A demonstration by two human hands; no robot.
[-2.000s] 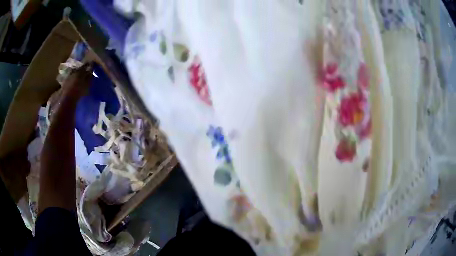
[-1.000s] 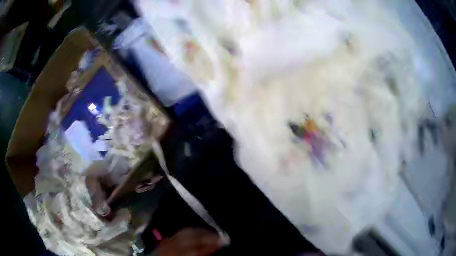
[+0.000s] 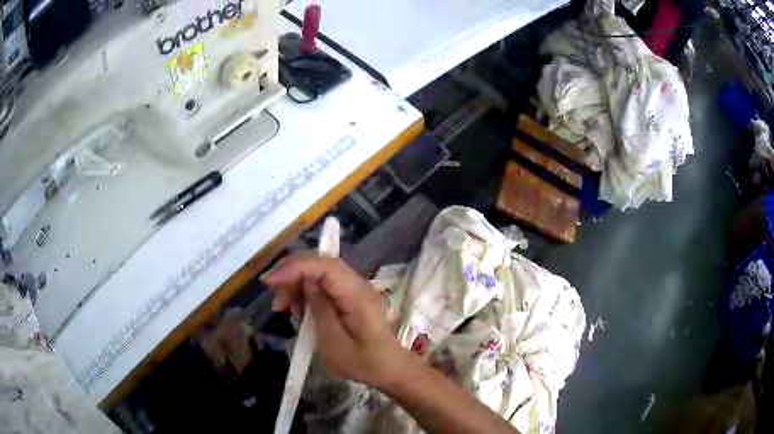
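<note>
My right hand (image 3: 344, 318) is in front of the table's edge, fingers bent, with a narrow cream strip (image 3: 299, 364) passing at its fingers; the strip's end sticks up above the hand. Cream floral cloth (image 3: 501, 314) lies bunched just beyond the hand and under the forearm. More floral cloth (image 3: 21, 373) is at the lower left on the table. The off-white brother sewing machine (image 3: 127, 68) stands at the upper left. Black thread snips (image 3: 193, 195) lie on the white table (image 3: 229, 229). My left hand is not in view.
A printed ruler scale (image 3: 255, 229) runs along the table's front edge. Black scissors (image 3: 310, 80) lie by the machine. A wooden slatted stool (image 3: 543, 182) stands on the green floor, with another floral cloth heap (image 3: 628, 102) beside it. Blue bundles (image 3: 738, 297) are at the far right.
The view has swung from the carton and cloth at the left to the machine and table. The hand with the strip now shows above the bunched cloth, beside the table.
</note>
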